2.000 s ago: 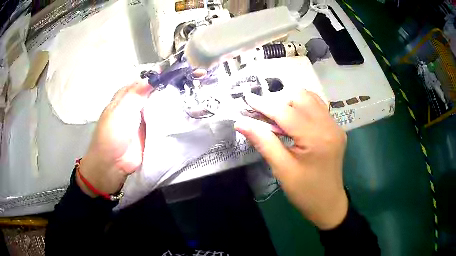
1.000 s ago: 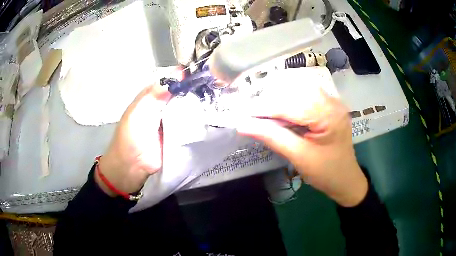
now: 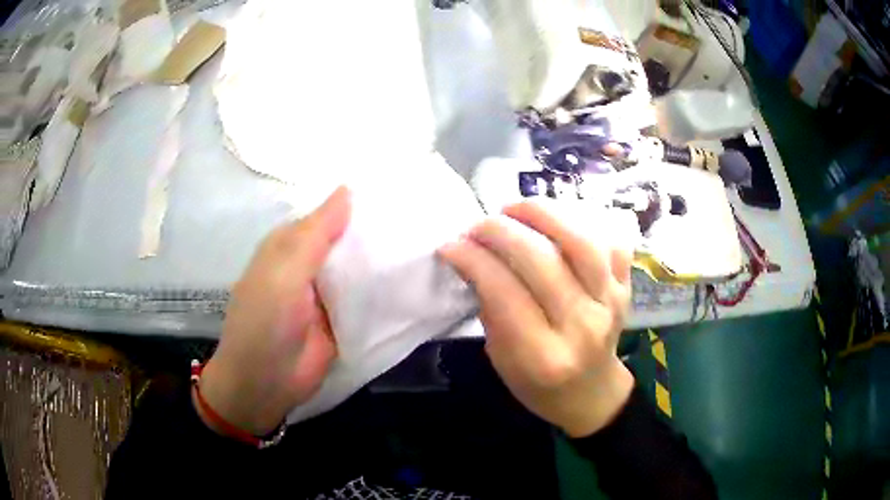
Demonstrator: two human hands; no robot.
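Note:
A white fabric piece (image 3: 395, 278) is held between my two hands over the table's front edge, left of the sewing machine. My left hand (image 3: 283, 317) grips its left side, thumb up. My right hand (image 3: 551, 312) holds its right side with bent fingers. The fabric's upper part runs over towards a flat white pile of cut panels (image 3: 327, 88). The dark presser foot and needle area (image 3: 576, 146) is right of and beyond the fabric, apart from it. Its fine parts are glaring and blurred.
The machine bed (image 3: 683, 229) has a yellow strip on its near edge. Red-handled snips (image 3: 751, 266) lie at the table's right edge. A black phone (image 3: 759, 176) is beyond them. A narrow cream strip (image 3: 161, 186) and a tan card (image 3: 193, 53) lie at left. A trolley deck (image 3: 63, 420) is lower left.
The fabric and both hands have come away from the needle area to the left. The view has shifted left. The long pale guard has moved aside to the right, uncovering the needle area.

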